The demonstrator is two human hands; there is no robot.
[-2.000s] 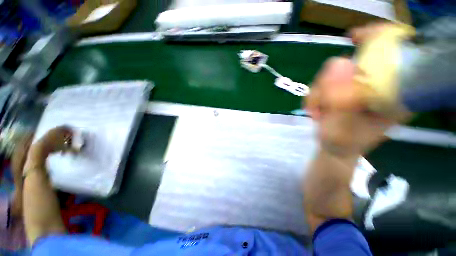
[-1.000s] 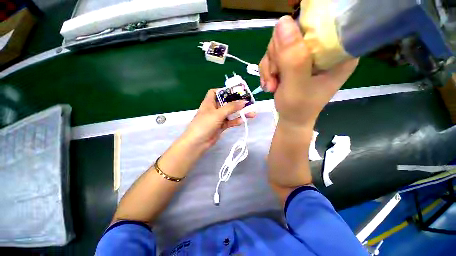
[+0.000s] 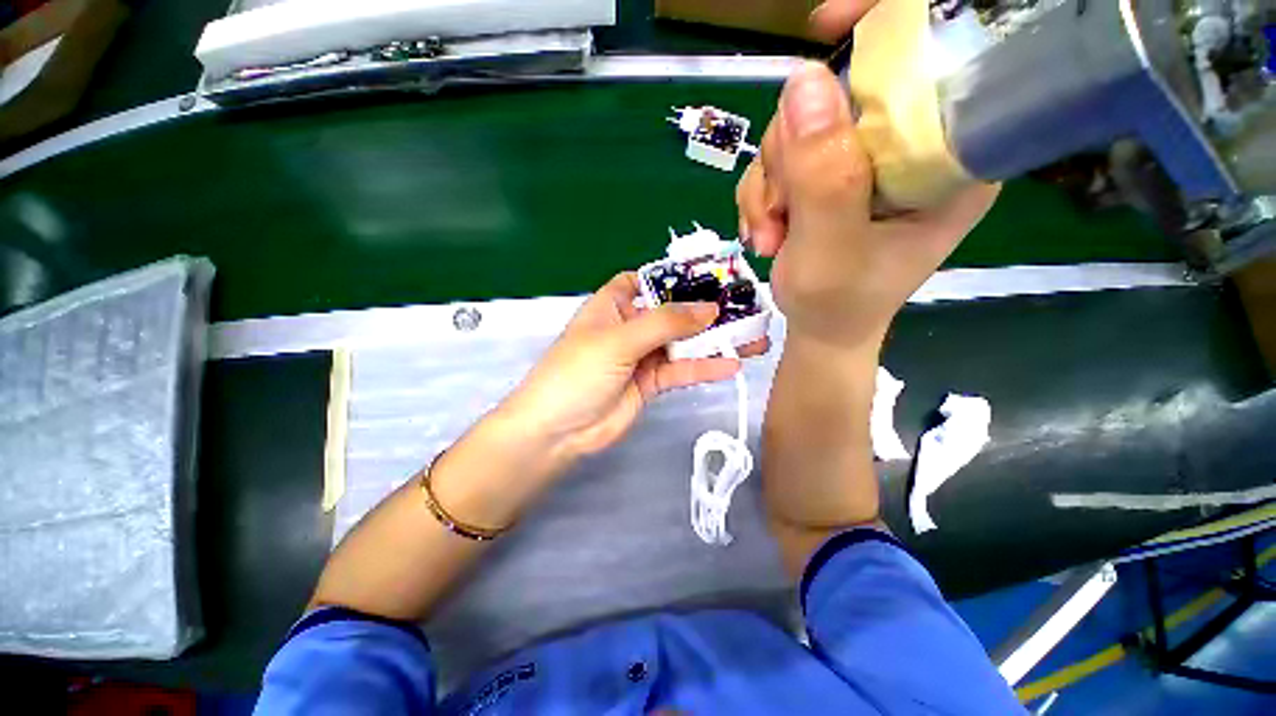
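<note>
My left hand [image 3: 595, 367] holds a white open power adapter [image 3: 707, 343] by its sides, thumb over the edge of the open face. Its circuit board [image 3: 686, 284] faces up and its two pins point away from me. A coiled white cord [image 3: 719, 483] hangs below it. My right hand [image 3: 847, 231] is wrapped around the glue gun [image 3: 1064, 105], at the masking tape wrap [image 3: 903, 105]. The gun's tip is close to the adapter's upper right corner, partly hidden by my fingers; contact cannot be told.
A second open adapter [image 3: 717, 137] lies on the green conveyor belt [image 3: 420, 196]. A foam-covered slab [image 3: 91, 462] is at the left. A foam sheet [image 3: 560, 560] lies under my hands. Crumpled white scraps [image 3: 950, 445] lie at the right. A white tray [image 3: 406, 28] stands beyond the belt.
My left hand left the slab at the left and came to the middle with an adapter. Since one second ago the adapter has turned and shifted slightly right and down in view, near the gun tip.
</note>
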